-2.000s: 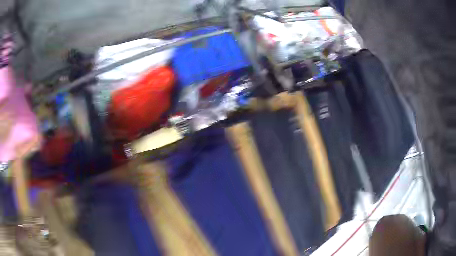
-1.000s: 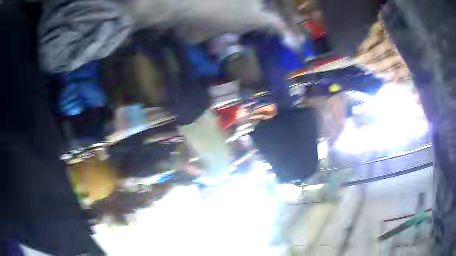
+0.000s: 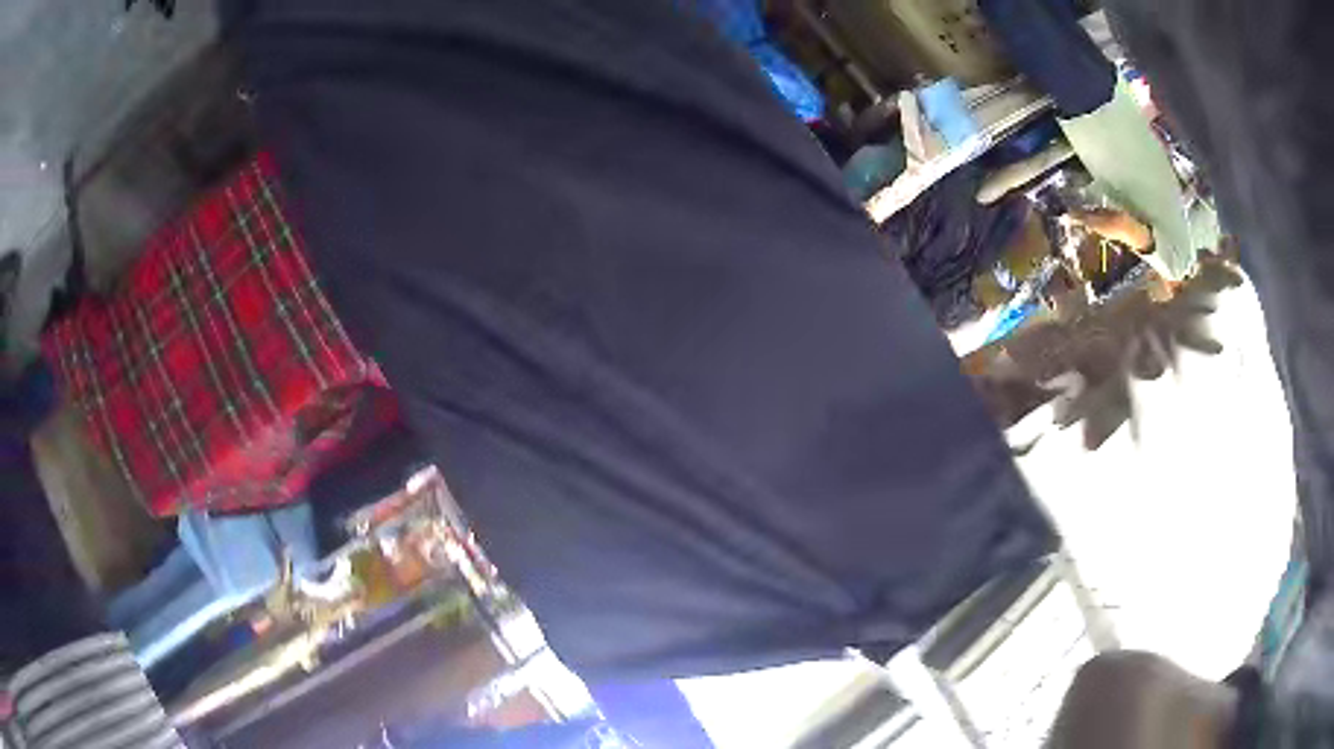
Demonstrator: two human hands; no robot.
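A large dark navy cloth or garment [image 3: 629,322] fills the middle of the view, with long creases; whether someone wears it cannot be told. A blurred, rounded shape at the bottom right seems to be my left hand [image 3: 1141,705], cut off by the lower edge beside a dark band. Its fingers and anything in them cannot be made out. My right hand is not in view. A red tartan bag or cloth [image 3: 220,344] with green and pale lines shows at the left.
Mixed goods [image 3: 1010,234] lie at the upper right beside a pale green sheet [image 3: 1134,168]. A bright white surface [image 3: 1185,483] carries a jagged shadow. Light blue cloth [image 3: 242,549] and grey striped cloth [image 3: 88,699] are lower left. My grey clothing runs down the right edge.
The view has swung. The navy cloth now covers the middle, the tartan item has appeared at the left, and the hand-like shape, absent one second ago, shows at the bottom right again.
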